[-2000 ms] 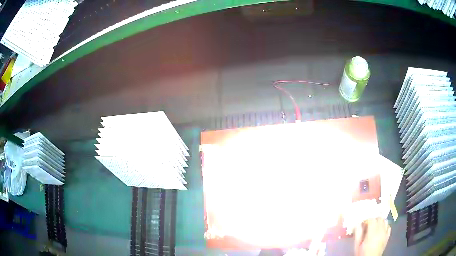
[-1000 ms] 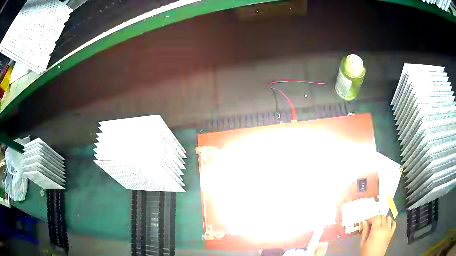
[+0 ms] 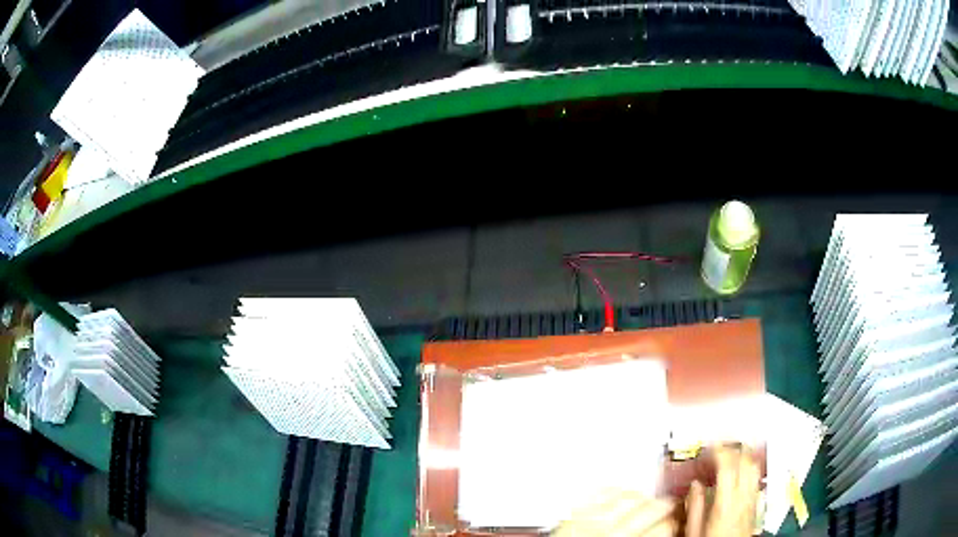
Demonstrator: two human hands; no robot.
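Note:
An orange-red test fixture (image 3: 714,362) lies in front of me, its lower edge cut off by the picture. A square white LED board (image 3: 562,446) lies on it, overexposed; I cannot tell whether it is lit. A clear edge strip shows along the fixture's left side. My left hand (image 3: 618,516) is at the board's lower right corner, washed out and partly cut off. My right hand (image 3: 729,491) rests on the fixture's right part, hiding the switch area. A glaring white strip (image 3: 720,417) and a small yellow piece (image 3: 685,453) lie just above the hands.
PCB stacks stand at left (image 3: 310,367), far left (image 3: 116,362) and right (image 3: 882,357). A yellow-green bottle (image 3: 730,250) and red lead (image 3: 609,304) are behind the fixture. A white card (image 3: 790,446) sticks out at its right. A green-edged shelf (image 3: 420,113) crosses overhead.
The glare has shrunk, so the board's outline shows. My right hand has moved left onto the fixture's right part. More of my left hand shows, at the board's corner. The view has tilted up.

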